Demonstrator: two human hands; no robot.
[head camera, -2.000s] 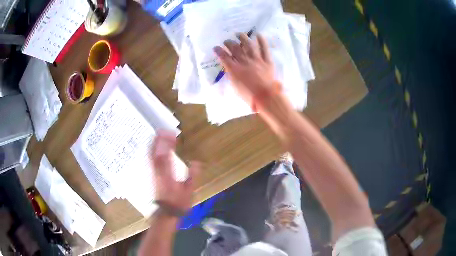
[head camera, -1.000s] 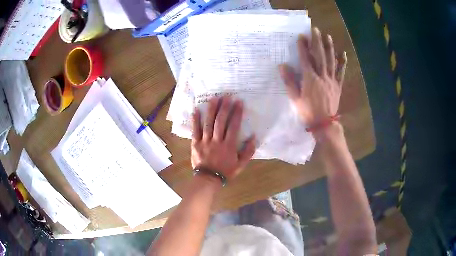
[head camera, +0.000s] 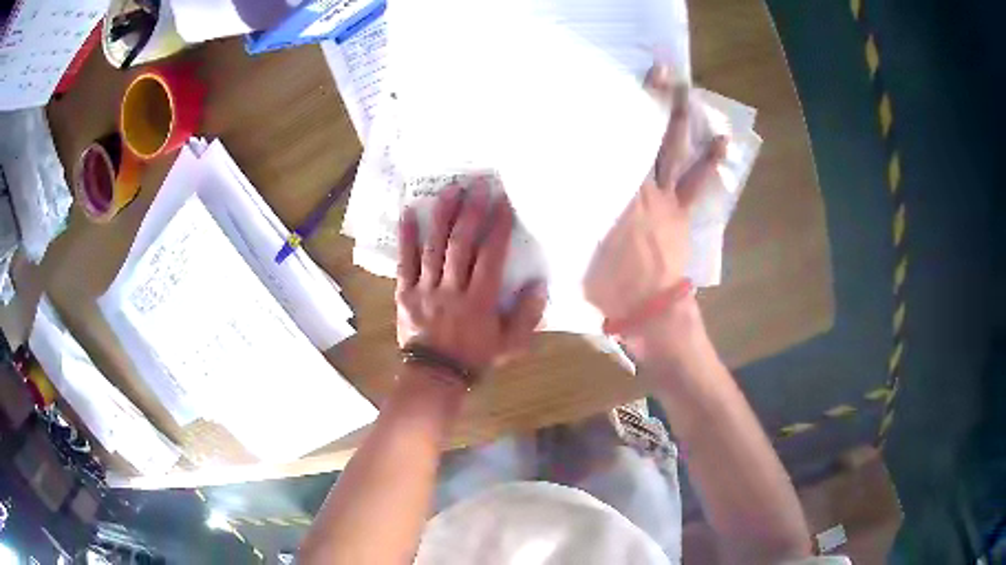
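A stack of white printed sheets (head camera: 518, 132) lies on the wood-coloured desk in front of me. The top sheet is bright, and its right side is raised and bent to the left. My left hand (head camera: 458, 270) lies flat on the lower left of the stack, fingers spread, holding nothing. My right hand (head camera: 651, 248) is blurred at the raised sheet's right edge and appears to hold it. Its thumb is hidden. Other sheets show beneath and to the right of this hand.
Left on the desk (head camera: 761, 243) are another paper stack (head camera: 221, 320), a blue pen (head camera: 298, 235), a red-and-yellow tape roll (head camera: 162, 110), a smaller roll (head camera: 102, 177), a white pot (head camera: 149, 33) and a calendar (head camera: 39, 50). A blue-edged file (head camera: 303, 28) lies behind the sheets.
My right hand has moved left and down from lying flat on the sheets to the edge of the top sheet, which is now lifted and bent leftward. My left hand stays on the stack.
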